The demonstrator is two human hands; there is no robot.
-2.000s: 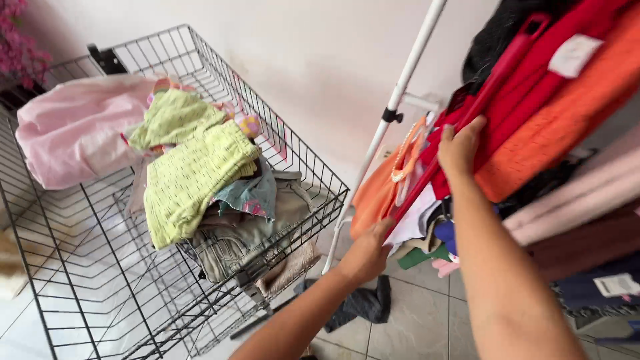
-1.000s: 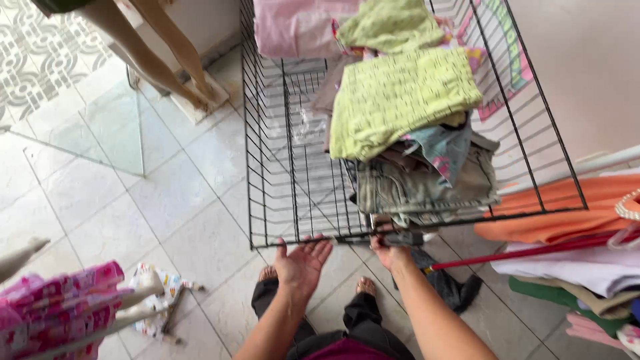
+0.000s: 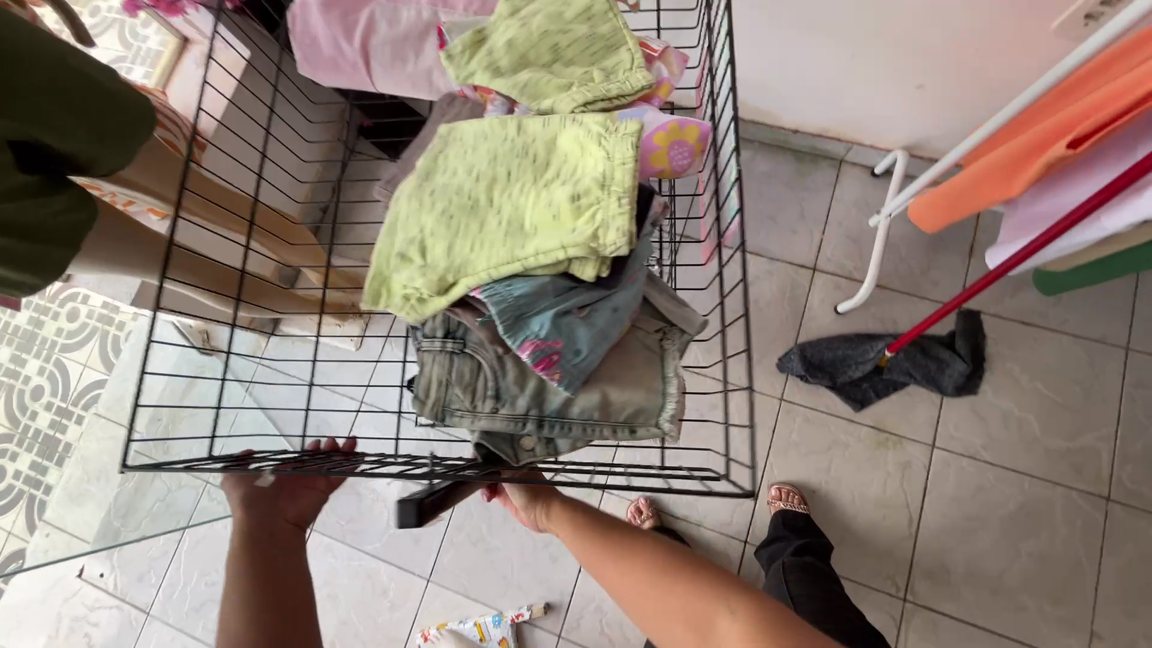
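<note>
A black wire basket (image 3: 747,360) holds folded clothes: yellow-green shorts (image 3: 513,198), grey denim shorts (image 3: 549,387), a blue-grey garment (image 3: 567,315) and a pink garment (image 3: 378,45). My left hand (image 3: 286,486) is at the near rim, its fingers curled over the wires. My right hand (image 3: 522,497) grips the near side of the basket beside a dark bar with a black end cap (image 3: 427,506); its fingers are partly hidden behind the wires.
Mannequin legs (image 3: 207,261) in dark green shorts stand at the left, by a glass sheet (image 3: 117,504) near the floor. At right are a white clothes rack (image 3: 999,117), a red-handled mop with a dark cloth (image 3: 886,360), and hanging garments. A patterned cloth (image 3: 481,630) lies below.
Two seconds ago both my hands were on the red stick by the rack; now they are at the basket's near side. The mop leans at the right. The view has swung considerably.
</note>
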